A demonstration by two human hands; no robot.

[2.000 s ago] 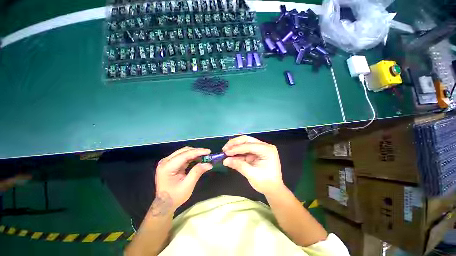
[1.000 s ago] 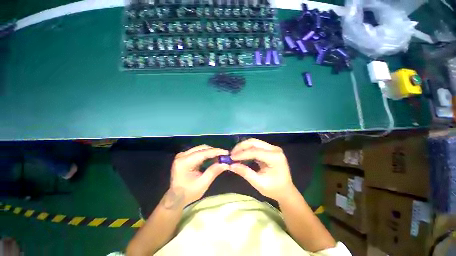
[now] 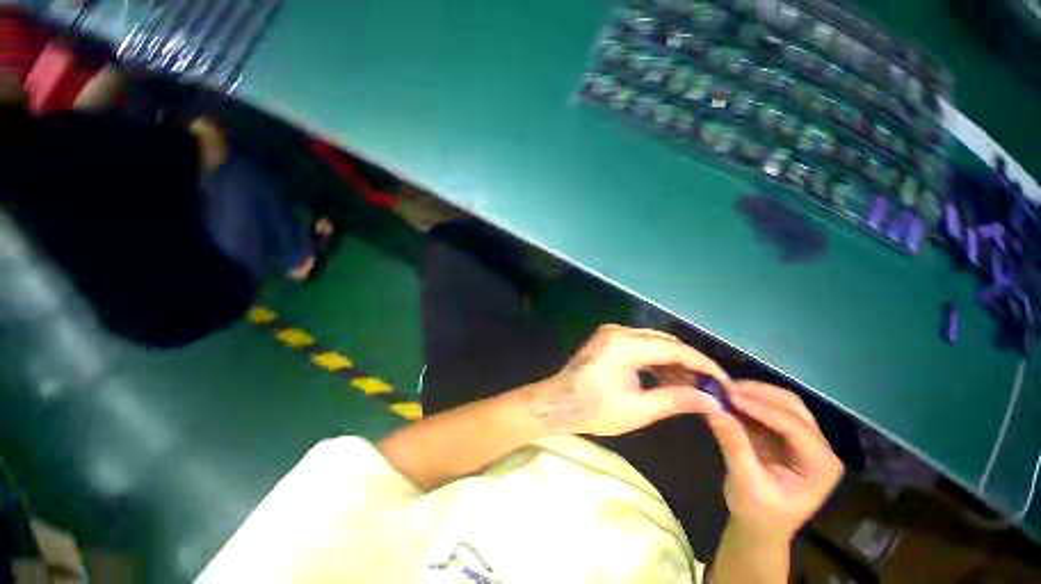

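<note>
A purple housing (image 3: 715, 391) is held between the fingertips of both my hands over my lap, below the bench edge. My left hand (image 3: 634, 382) grips its left end and my right hand (image 3: 780, 456) its right end; the fingers cover most of it. Any part inside it is hidden. The blister tray (image 3: 594, 91) lies on the bench with blurred green-black circuit board assemblies and a few purple housings at its near right corner. A dark pile of small black parts (image 3: 783, 227) lies in front of it. One purple housing (image 3: 951, 323) lies apart from the heap.
A heap of purple housings (image 3: 995, 257) lies at the right. Clear ribbed trays (image 3: 194, 40) sit at the bench's far left end. Another person in dark clothing (image 3: 126, 228) is at the left. Cartons (image 3: 873, 536) stand under the bench at lower right.
The view has swung left and tilted, bringing another person into sight. The purple housing stays between my fingertips, now mostly covered; earlier a green end showed at its left.
</note>
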